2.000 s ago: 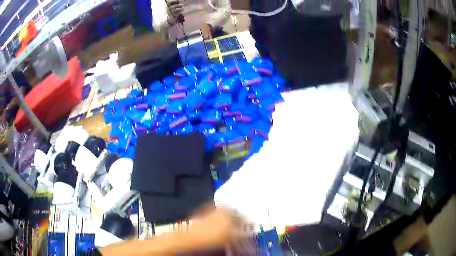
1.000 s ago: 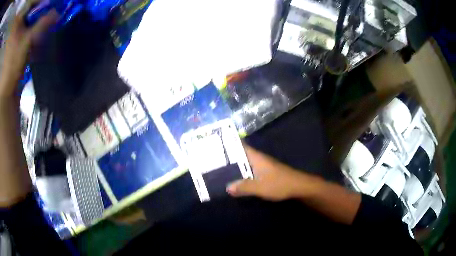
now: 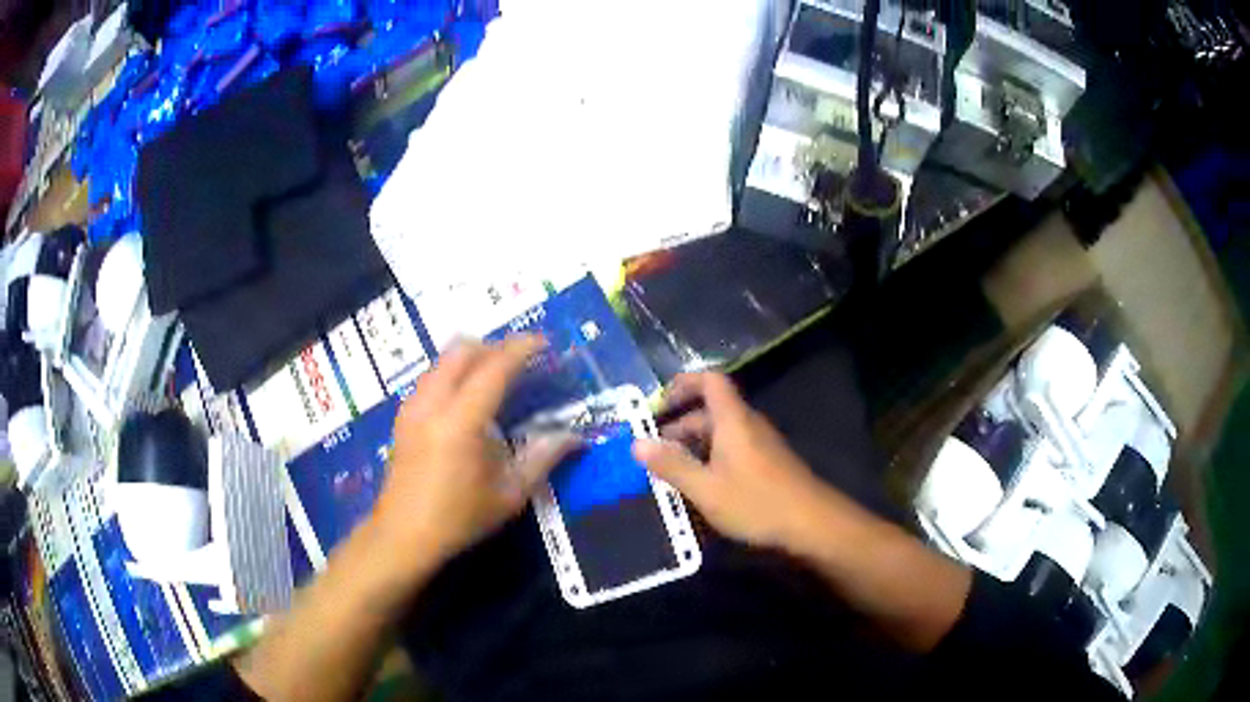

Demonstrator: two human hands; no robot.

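Note:
The white rounded housing (image 3: 633,594) lies tilted near my lap at the bench edge. Inside it are a blue battery pack (image 3: 603,475) in the upper part and a black pad (image 3: 624,540) below. My right hand (image 3: 724,464) grips the housing's upper right side, fingers curled at its rim. My left hand (image 3: 459,446) is at its upper left, thumb by the battery pack and fingers spread over the top end. The left fingertips are blurred, and whether they pinch anything is unclear. The top end is partly hidden.
Black foam sheets (image 3: 254,226) and a bright white pile (image 3: 583,151) lie on the bench, with the blue battery heap (image 3: 151,96) behind. Camera units stand left (image 3: 162,480) and fill a box (image 3: 1062,507) at right. The screwdriver (image 3: 872,199) hangs near the feeders (image 3: 802,144).
My left hand has come from the far left to the housing. A blue battery pack now shows inside it. The housing has turned and sits lower, still in my right hand.

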